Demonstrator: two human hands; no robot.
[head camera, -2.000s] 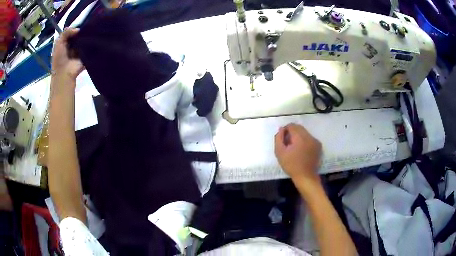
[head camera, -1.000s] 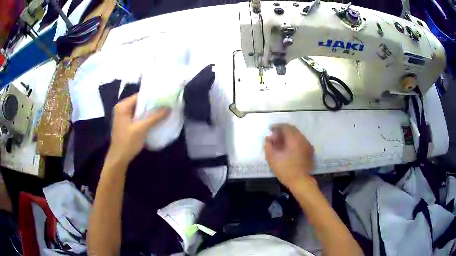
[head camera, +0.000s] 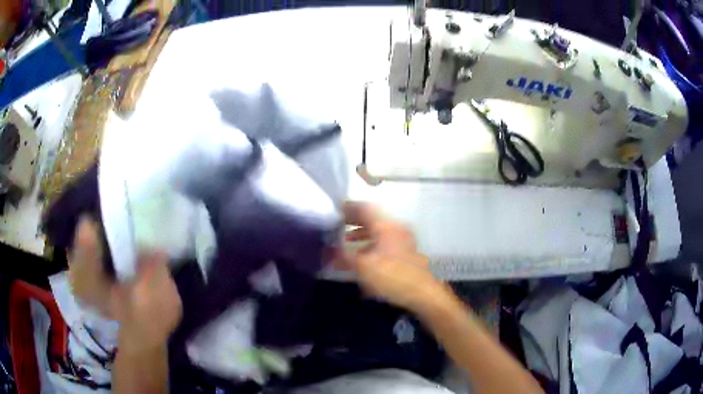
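Note:
The garment (head camera: 254,223), dark purple-navy with pale grey-white parts, is bunched and blurred over the left front of the white table and hangs past its front edge. My left hand (head camera: 131,285) is blurred at the lower left, with its fingers on the edge of a pale part. My right hand (head camera: 381,250) is at the garment's right side, with thumb and fingertips closed on its edge. The fingertips are blurred. The white sewing machine (head camera: 532,85) stands to the right; its needle area (head camera: 408,123) has no fabric under it.
Black-handled scissors (head camera: 516,154) lie on the machine bed (head camera: 462,154) beneath the arm. Pale and navy panels (head camera: 609,331) are heaped at the lower right. A red frame (head camera: 31,323) is at the lower left. Part of another machine (head camera: 15,150) shows at the left edge.
My left hand has moved down and left with a pale part. My right hand has moved left from the table front to the garment. The garment is turned over and bunched, showing more pale cloth.

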